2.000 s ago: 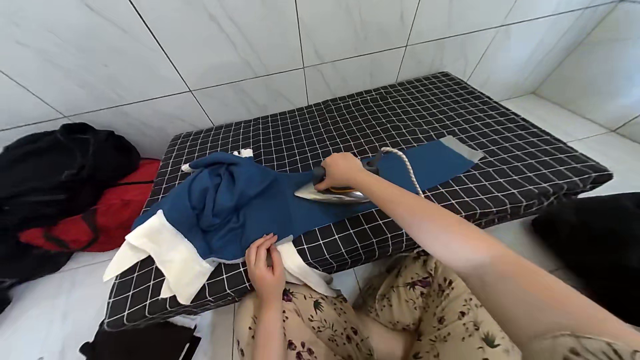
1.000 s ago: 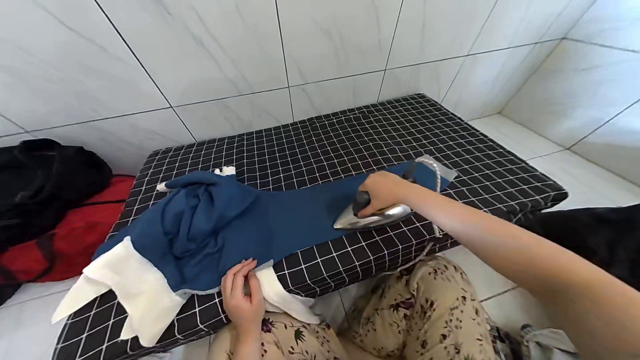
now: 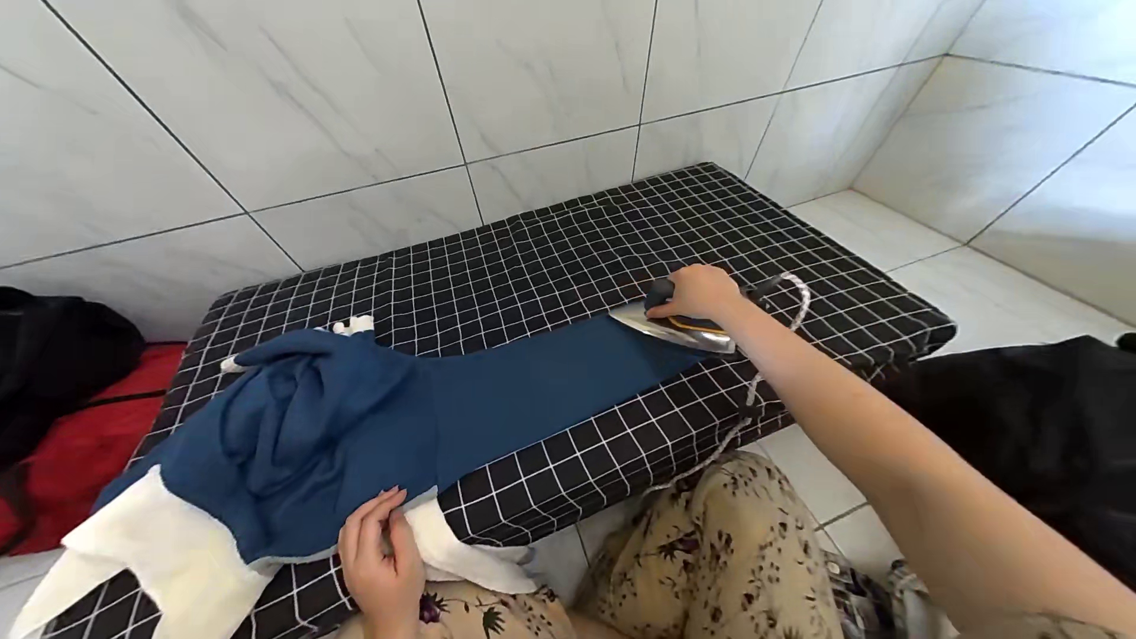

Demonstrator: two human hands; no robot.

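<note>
My right hand (image 3: 701, 295) grips the dark handle of a clothes iron (image 3: 679, 330), whose metal soleplate lies at the right end of a flat blue fabric strip, hiding that end. The blue garment (image 3: 302, 426) is bunched at the left, with cream-white fabric parts (image 3: 169, 541) spread at its lower left. My left hand (image 3: 382, 550) rests at the near edge with bent fingers, touching the blue fabric beside another white piece (image 3: 470, 550). All of it lies on a padded surface covered in black cloth with a white grid (image 3: 568, 253).
The iron's braided cord (image 3: 803, 297) loops behind my right wrist and hangs over the near edge. A tiled wall (image 3: 550, 71) stands behind. Black and red cloth items (image 3: 98, 417) lie at left, a black item (image 3: 1021, 426) at right. My knees in floral trousers are below.
The iron in my right hand has moved right along the blue strip, from its middle to its right end. My left hand stays at the near edge by the garment.
</note>
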